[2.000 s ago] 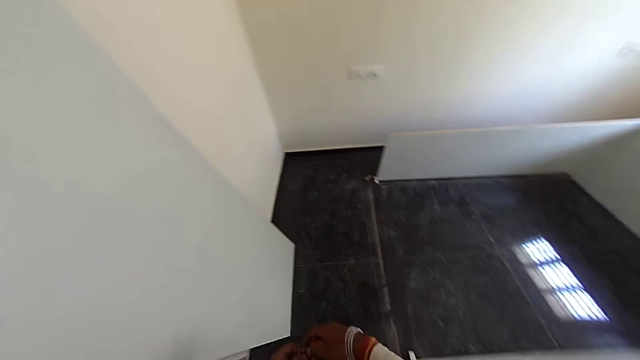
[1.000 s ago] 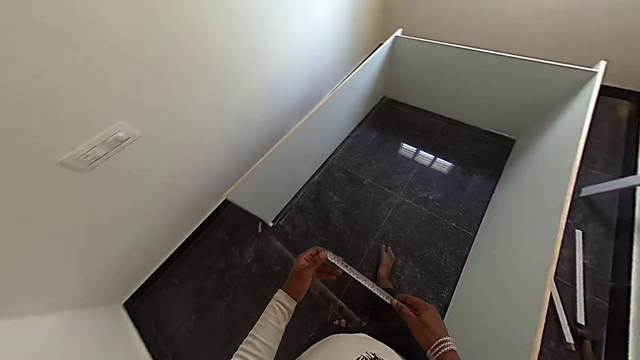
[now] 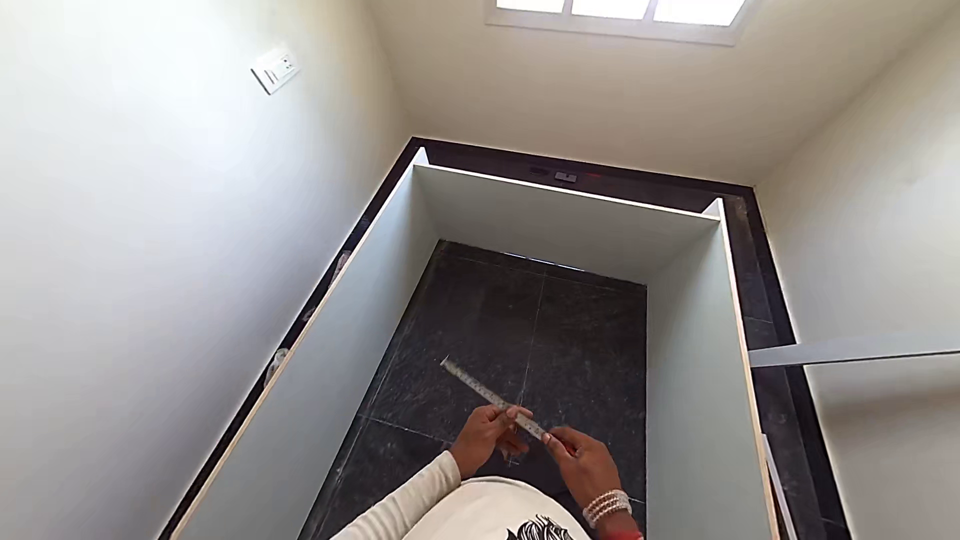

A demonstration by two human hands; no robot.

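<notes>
A tape measure's blade point(image 3: 474, 384) is drawn out in front of my body, its free end pointing up and to the left. My left hand point(image 3: 486, 439) pinches the blade partway along. Lower right of it, my right hand point(image 3: 586, 463) is closed around the tape's case, of which only a bit of red shows between the fingers. Both hands are over the dark tiled floor point(image 3: 585, 345), within a three-sided frame of pale boards. The left board point(image 3: 360, 300), far cross board point(image 3: 562, 221) and right board point(image 3: 697, 360) stand on edge.
A long pale strip point(image 3: 855, 350) meets the right board's outer side, and another strip point(image 3: 778, 484) lies below it. Small objects point(image 3: 565, 177) rest on the floor behind the cross board. Plastic-like bundles point(image 3: 276, 366) sit between the left board and the wall. A switch plate point(image 3: 275, 70) is on the left wall.
The view has swung to face the board frame and window. My left hand, at the blade's far end a second ago, now holds it partway along, closer to my right hand, with the end sticking out beyond.
</notes>
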